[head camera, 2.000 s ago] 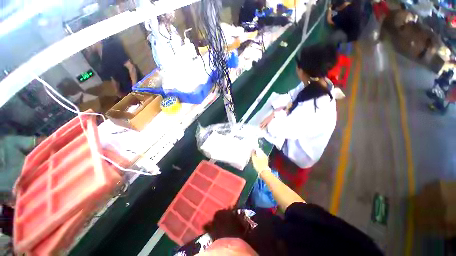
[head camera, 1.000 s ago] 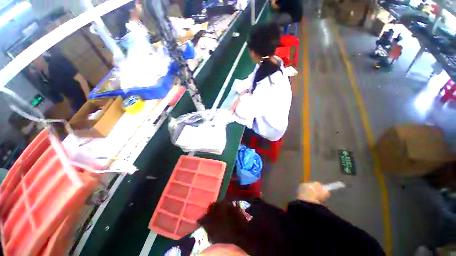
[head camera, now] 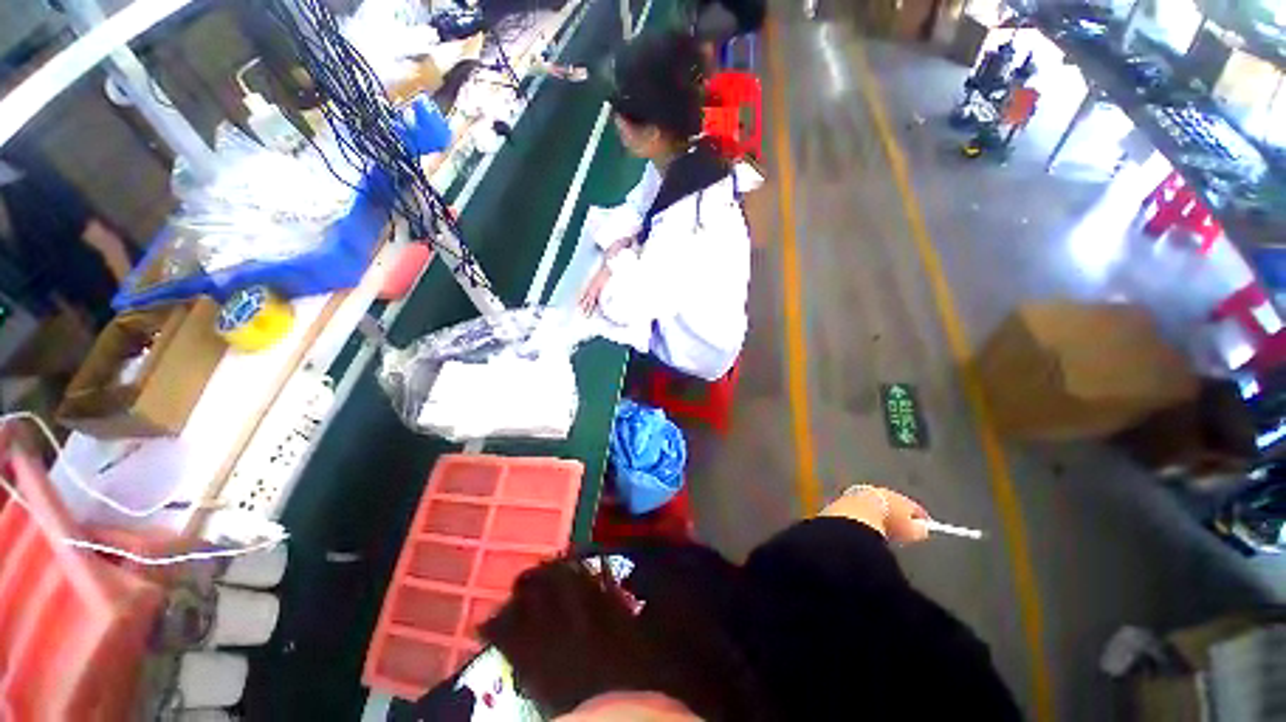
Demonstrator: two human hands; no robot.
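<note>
My right hand (head camera: 883,514) is stretched out over the aisle at the lower right, closed on a thin white strip (head camera: 953,529) that sticks out to the right. My left hand is not in view. A pink-red compartment tray (head camera: 474,560) lies on the green bench in front of me, its pockets looking empty. Just beyond it, a white stack (head camera: 499,396) lies in an open, crinkled clear bag (head camera: 412,375).
A seated person in white (head camera: 694,275) is at the bench ahead. A blue plastic bag (head camera: 649,459) sits on a red stool (head camera: 653,522) beside the bench. A carton (head camera: 1080,370) stands right of the aisle. More pink-red trays (head camera: 64,600) are at the left.
My right hand has left the white stack and swung right over the aisle, holding the white strip. The view has turned right. The tray and bag remain on the bench.
</note>
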